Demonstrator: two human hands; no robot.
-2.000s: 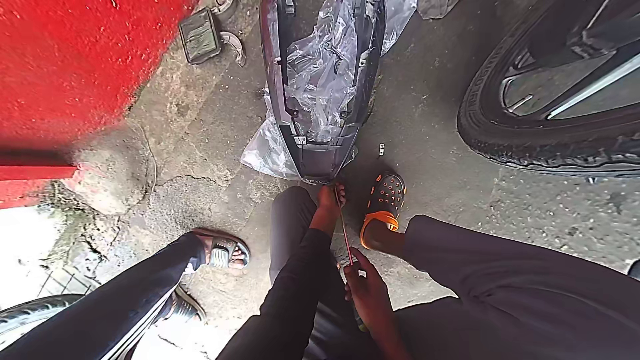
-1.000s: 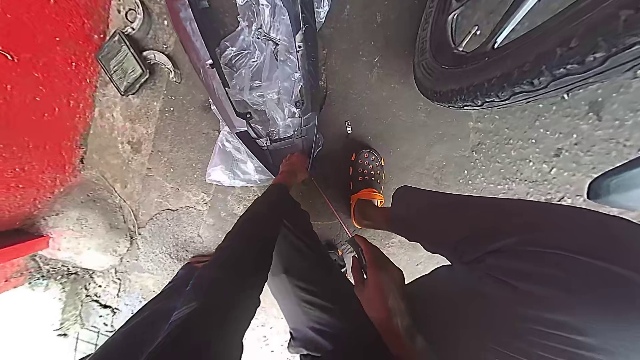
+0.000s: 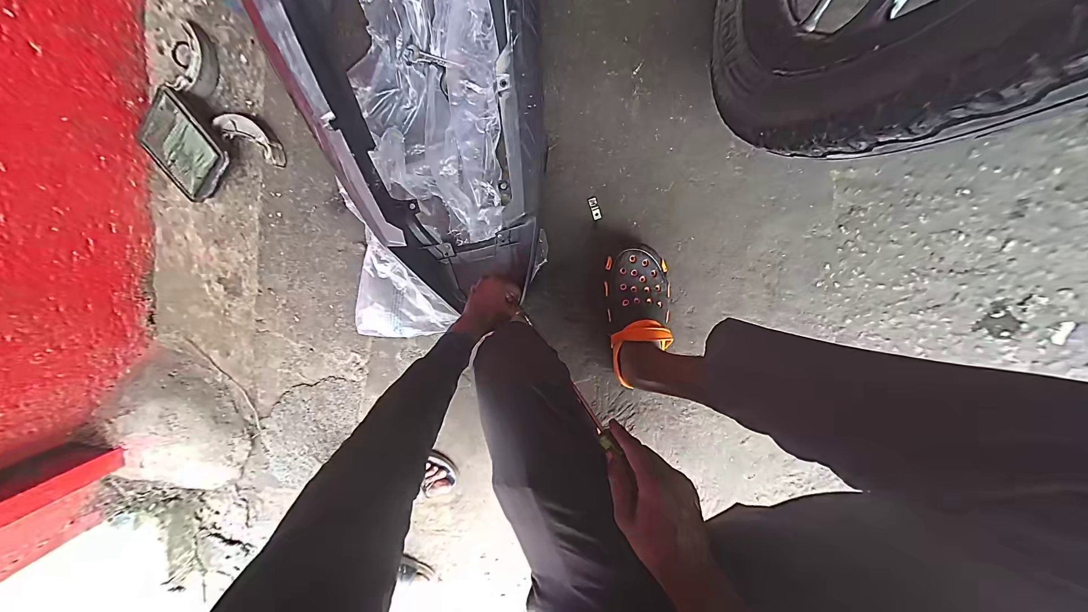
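A dark plastic motorcycle body fairing (image 3: 525,119) lies on the concrete, its open frame pointing toward me, with clear plastic sheeting (image 3: 433,127) inside and under it. At the fairing's near end is my left hand (image 3: 490,304), fingers bent against it; what they pinch is hidden. My right hand (image 3: 654,489) is closed around the greenish handle of a long thin tool (image 3: 588,410), which looks like a screwdriver. The tool's reddish shaft runs over my dark trouser leg up to my left hand, where its tip cannot be made out.
A small metal clip (image 3: 594,208) lies near an orange-strapped clog (image 3: 637,285). A tyre (image 3: 850,102) stands upper right. Left are a red wall (image 3: 68,212), a dark rectangular part (image 3: 181,144) and curved brake shoes (image 3: 248,136). Another person's sandalled foot (image 3: 438,474) shows below.
The other person's striped trouser leg and sandals, seen two seconds ago at lower left, are now mostly behind my left arm. Both hands remain at the fairing's end and the tool. The view has shifted.
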